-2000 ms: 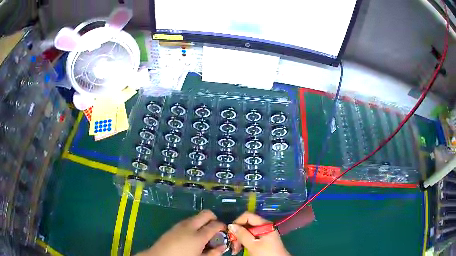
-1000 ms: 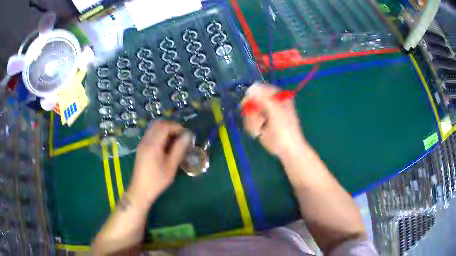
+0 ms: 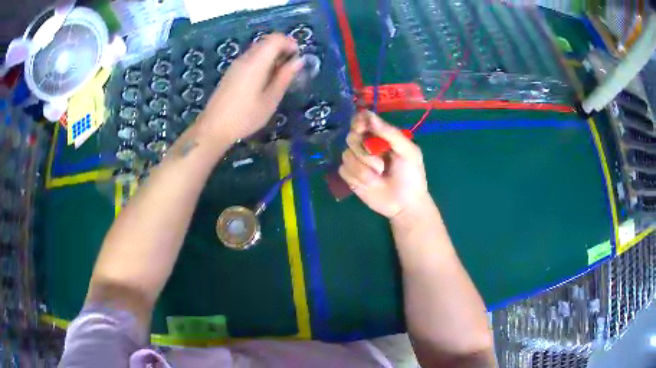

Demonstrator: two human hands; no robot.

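My left hand (image 3: pixel 252 90) reaches over the filled blister tray (image 3: pixel 243 162). Its thumb and fingers are pinched on a blurred round unit (image 3: pixel 310 66) at the tray's right side. The tray holds rows of silver-black round units, some hidden under my hand and forearm. My right hand (image 3: pixel 385 162) grips a red test probe (image 3: pixel 377 145) just right of the tray, with its thin red wire running up and right. A gold-brown contact disc (image 3: pixel 239 227) with a pale centre lies on the green mat below the tray, joined to a dark blue lead.
A ribbed clear tray (image 3: pixel 489 43) lies at the upper right behind red tape. A white fan (image 3: pixel 66 54) and a yellow card with blue dots (image 3: pixel 83 126) stand upper left. A dark red pad (image 3: pixel 338 185) lies beside my right hand. Trays are stacked at both sides.
My hands were together on a unit below the tray, then separated. My left hand has moved up from beside the gold disc to the tray. My right hand stays around the probe.
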